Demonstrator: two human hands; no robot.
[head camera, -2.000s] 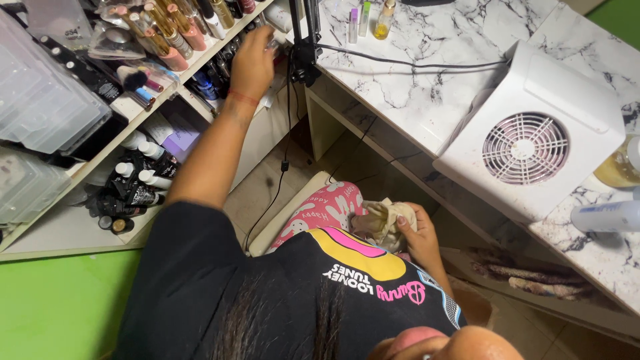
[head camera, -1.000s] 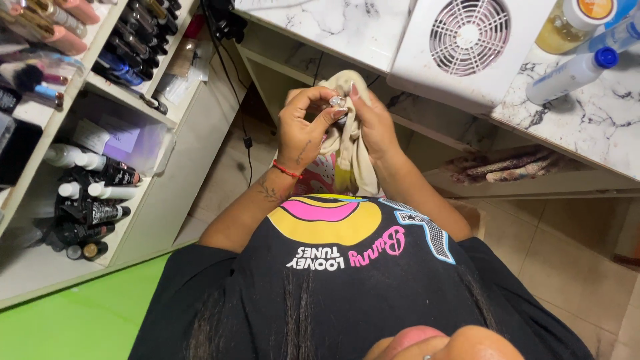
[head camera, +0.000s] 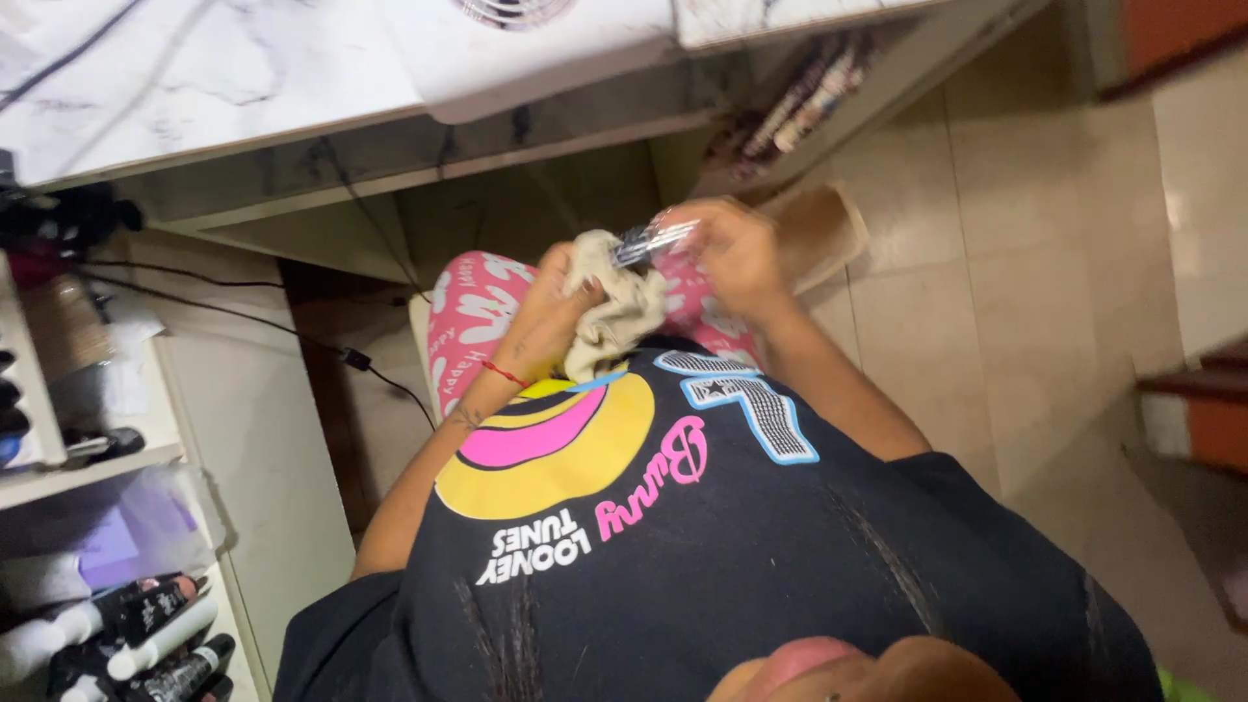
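My left hand (head camera: 551, 317), with a red string bracelet at its wrist, grips a cream cloth (head camera: 614, 317) bunched over my lap. Sticking out of the top of the cloth is a small dark and clear, shiny object (head camera: 655, 244), too blurred to name. At its far end are the fingers of my right hand (head camera: 733, 255), which is blurred too and closed on it. Both hands are in front of the black printed T-shirt (head camera: 741, 556), above the pink patterned trousers (head camera: 483, 292).
Above the hands runs the edge of the marble-patterned table (head camera: 244, 132), carrying a white device with a round fan grille (head camera: 512, 8). At the lower left, a shelf (head camera: 93, 478) holds bottles and tubes. A black cable (head camera: 292, 336) hangs at the left. Tiled floor (head camera: 907, 224) shows at the right.
Two seconds ago my left hand was reaching to the shelf; it then came to the cloth. Since one second ago, my right hand has moved off the cloth onto the shiny object. The view has shifted.
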